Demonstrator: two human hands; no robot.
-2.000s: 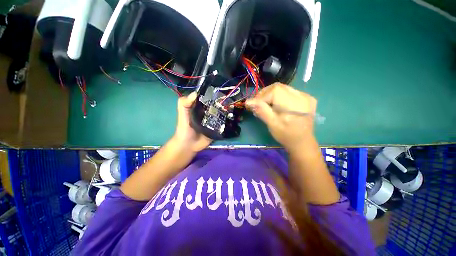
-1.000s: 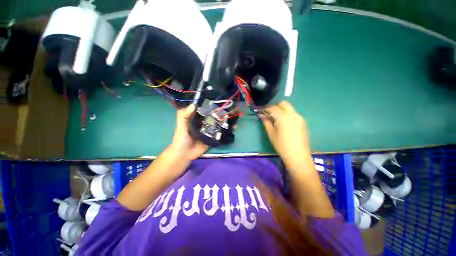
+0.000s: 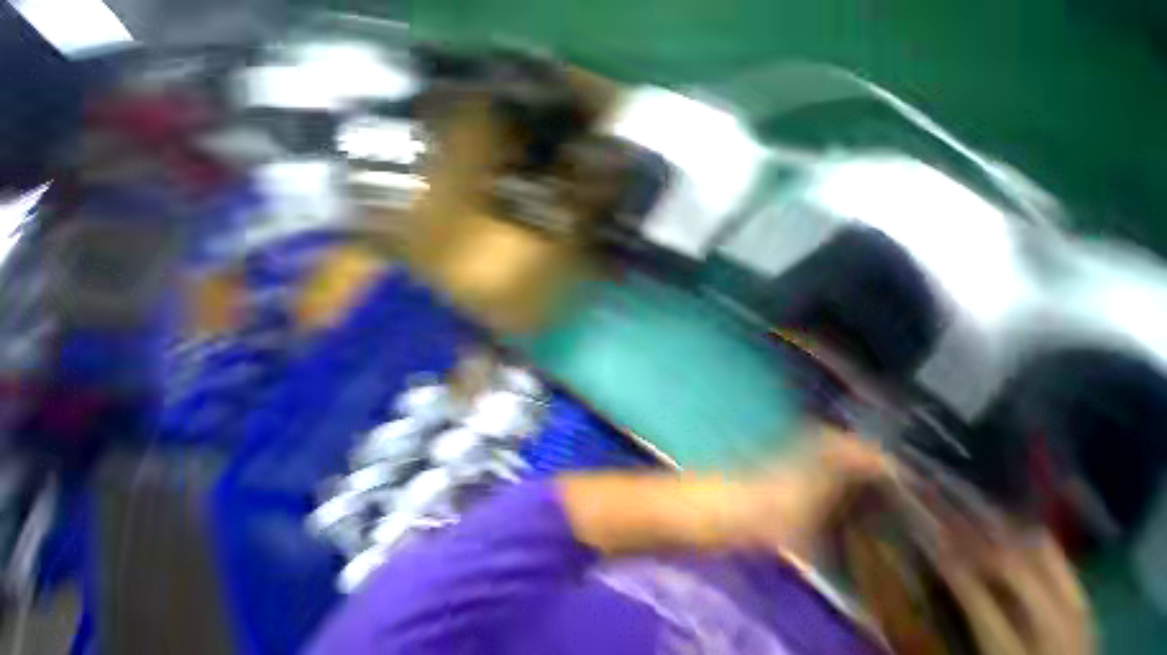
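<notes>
The frame is heavily blurred. My left hand is at the lower right, at the bench edge, closed on the dark lens module. My right hand is close to the module's right side; its fingers are smeared and I cannot tell what they hold. The camera housing, white with a black cavity, stands beyond my hands, with a red smear of wires at its opening. A second white-and-black housing is to its left. The circuit board and tweezers cannot be made out.
A third white housing stands farther left, beside a brown cardboard box with dark things in it. Below the green bench, a blue crate holds many white camera units. Blurred shapes fill the far left.
The view has swung sharply left and blurred, so hands and housings now lie at the right. The box and left crate show more. My left hand still has the module.
</notes>
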